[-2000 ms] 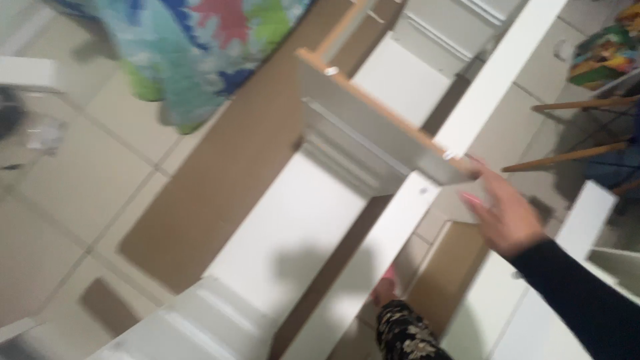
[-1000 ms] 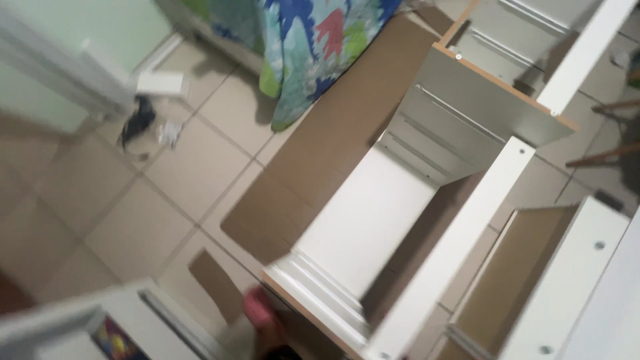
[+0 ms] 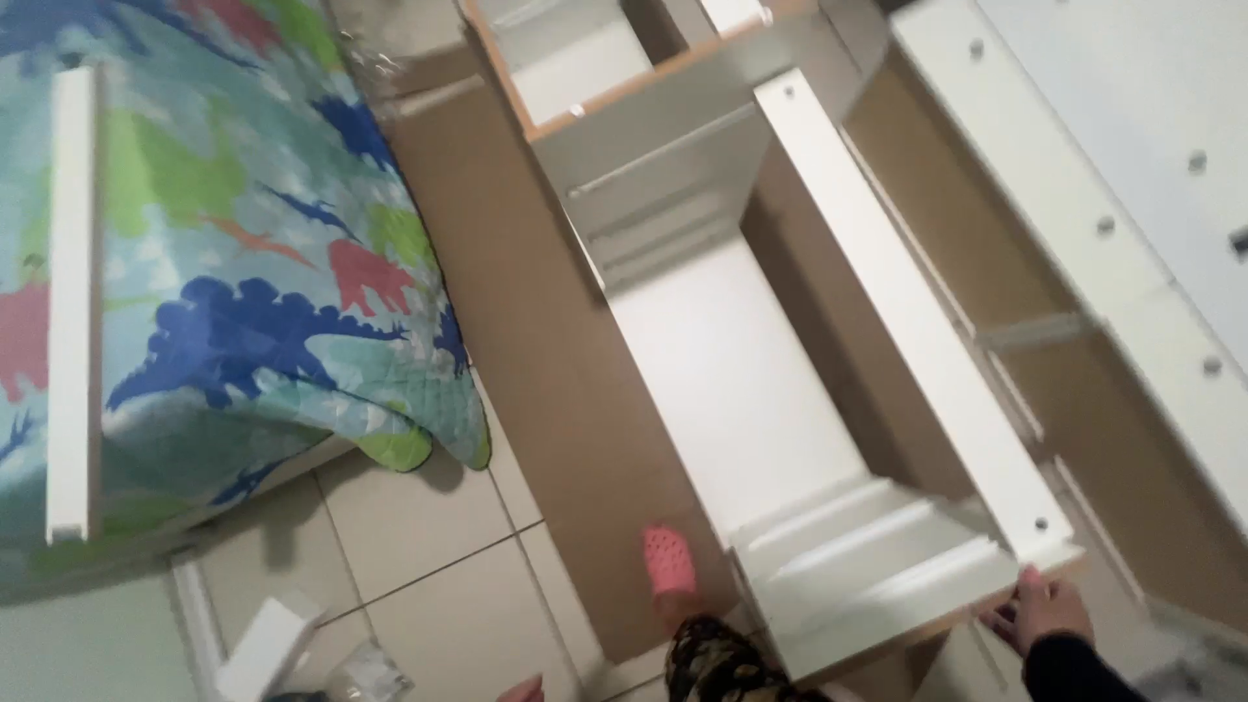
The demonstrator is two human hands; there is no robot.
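Note:
A white furniture frame (image 3: pixel 731 380) with panels, drawer runners and orange-brown edges lies on brown cardboard (image 3: pixel 546 370). My right hand (image 3: pixel 1048 612), in a dark sleeve, holds the near right corner of its end panel, by the end of a white rail (image 3: pixel 897 312) with a metal fitting. Of my left hand (image 3: pixel 524 690) only the fingertips show at the bottom edge, above the tiles; what it does is hidden. My foot in a pink clog (image 3: pixel 669 564) stands on the cardboard.
At left a bed with a dinosaur quilt (image 3: pixel 244 341) bears a long white strip (image 3: pixel 74 302). White drawers (image 3: pixel 1102 224) with brown bottoms stand at right. A white block (image 3: pixel 265 643) and a plastic bag (image 3: pixel 370 675) lie on the tiled floor.
My right hand, at the middle divider two seconds ago, now is at the near end panel. The view has turned and shifted toward the bed.

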